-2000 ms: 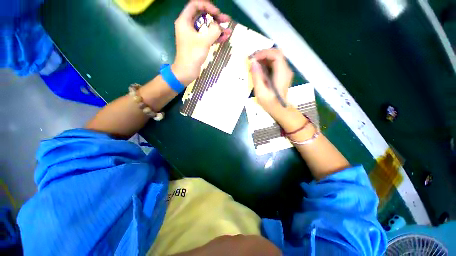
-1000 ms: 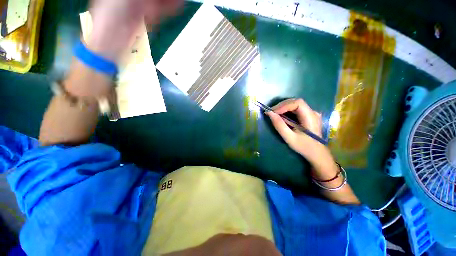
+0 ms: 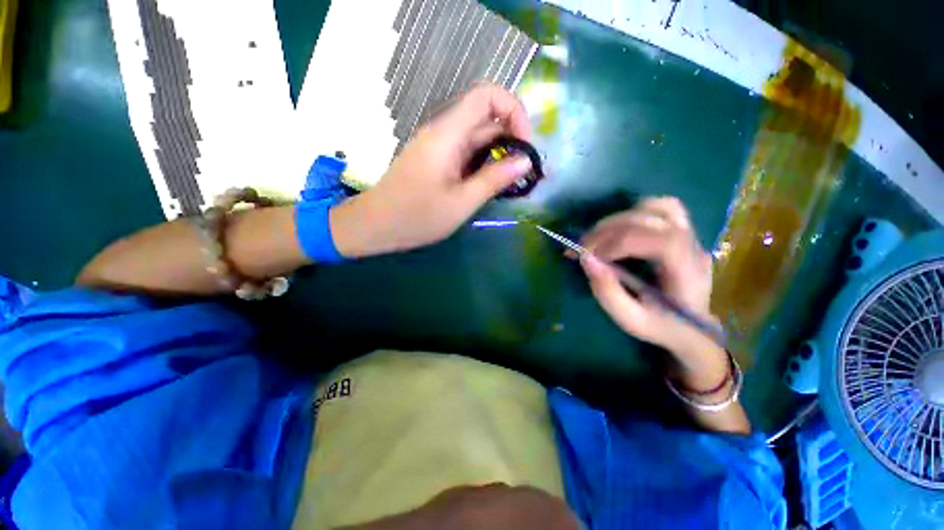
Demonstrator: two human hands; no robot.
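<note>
My left hand holds a small round black electronic assembly with yellow bits between thumb and fingers, above the green table. My right hand holds slim tweezers, their tip pointing left, a little below and right of the assembly. I cannot tell whether the tip holds anything. Two white backing sheets with grey-brown strips lie beyond my left forearm: one at the left, the other partly covered by my left hand.
A light blue desk fan stands at the right edge. Amber tape lies across the table and the white edge strip. Part of a yellow tray shows at the far left.
My left hand, a blur at the upper left a second ago, is now at the centre with the assembly. The view has shifted; my right hand stays at the right with the tweezers.
</note>
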